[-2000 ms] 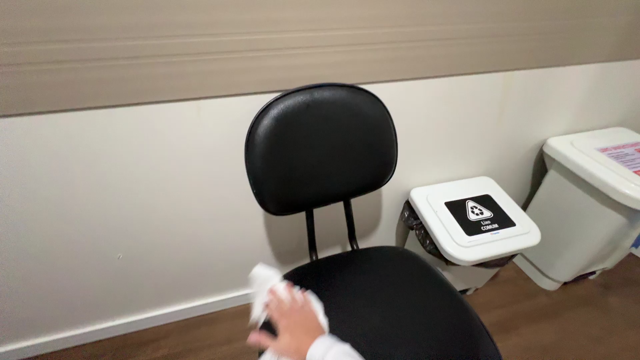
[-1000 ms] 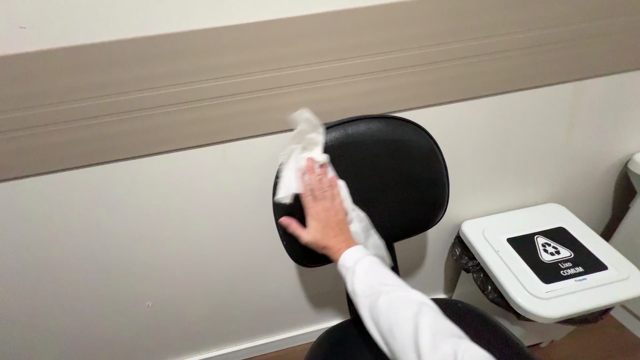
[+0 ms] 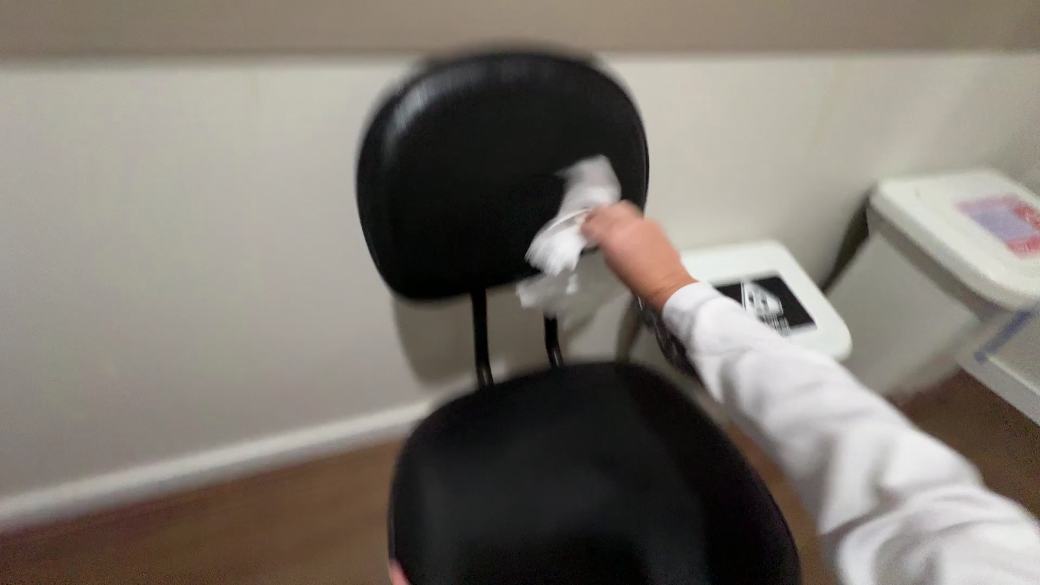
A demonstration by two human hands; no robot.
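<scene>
My right hand (image 3: 638, 248), in a white sleeve, holds a crumpled white wipe, paper or cloth (image 3: 561, 240), at the lower right part of a black chair's padded backrest (image 3: 487, 162). The wipe is blurred, and its lower end hangs below the backrest's edge. Two dark metal bars join the backrest to the black seat (image 3: 561, 479). Only a small piece of what looks like my left hand (image 3: 396, 574) shows at the seat's left edge, at the bottom of the view; its fingers are hidden.
Right of the chair stands a white lidded bin (image 3: 731, 264) with a black label and a dark liner, partly behind my sleeve. Farther right is a larger white bin (image 3: 918, 195) with a coloured label. A pale wall (image 3: 203, 244) is behind the chair, above a brown floor (image 3: 268, 512).
My right hand, with the wipe, has gone from low by the seat's left side up to the backrest's left part, then across to its lower right. The view has shifted and come closer.
</scene>
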